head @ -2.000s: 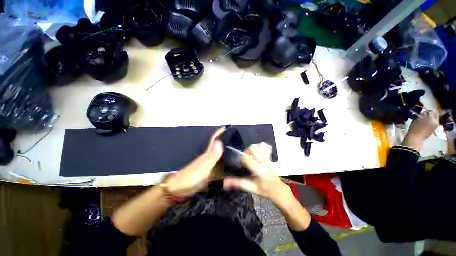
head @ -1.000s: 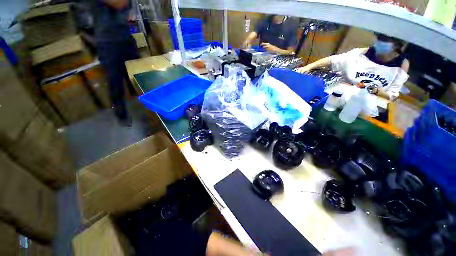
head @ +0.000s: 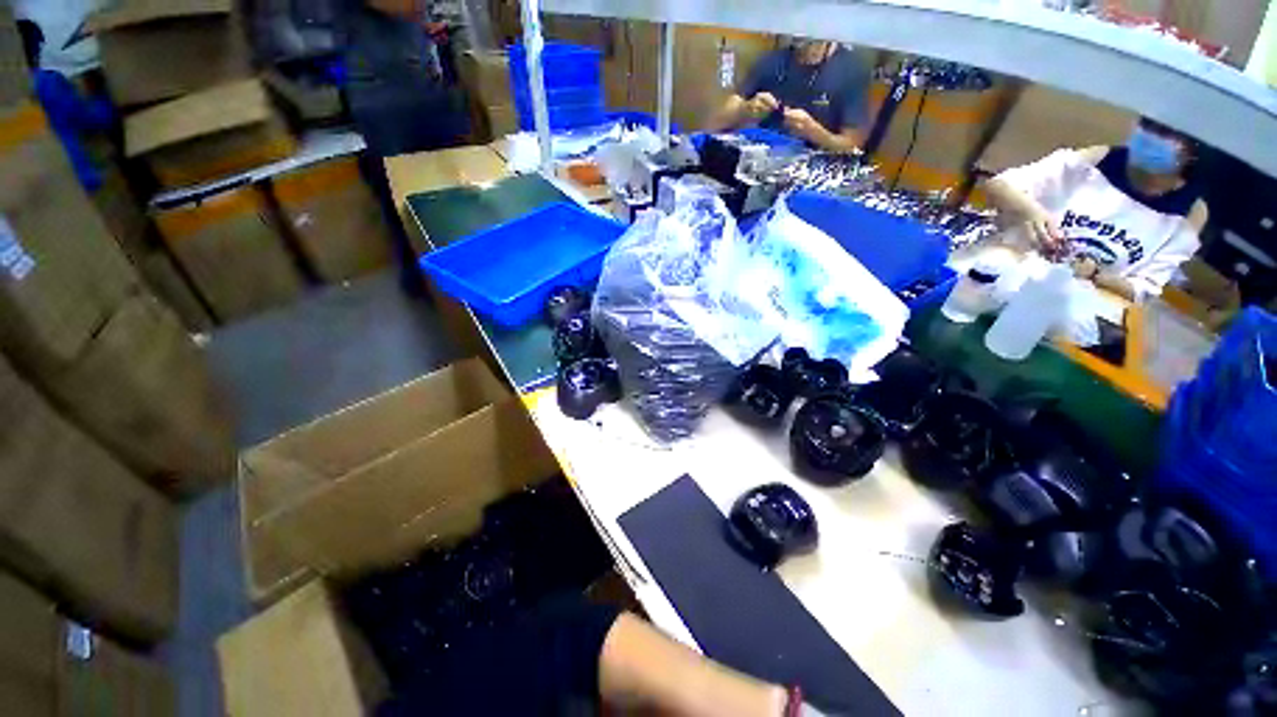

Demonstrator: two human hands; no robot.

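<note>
A black rounded housing (head: 773, 523) with a glossy dark face sits at the right edge of the black work mat (head: 728, 588). Another open black housing (head: 976, 569) with small round parts inside lies on the whitish bench further right. My left forearm with a red wristband crosses the bench edge at the bottom; the hand itself is cut off by the lower edge. My right hand is out of the picture. What either hand holds cannot be seen.
A clear plastic bag (head: 667, 336) of dark parts, a blue tray (head: 524, 263) and heaped black shells (head: 1043, 483) stand on the bench. An open cardboard box (head: 385, 455) is below left. People are across the bench and at the back.
The view has swung left from straight over the mat, and both hands with the dark unit have left the picture. Over the last second, more of my left forearm has come into view.
</note>
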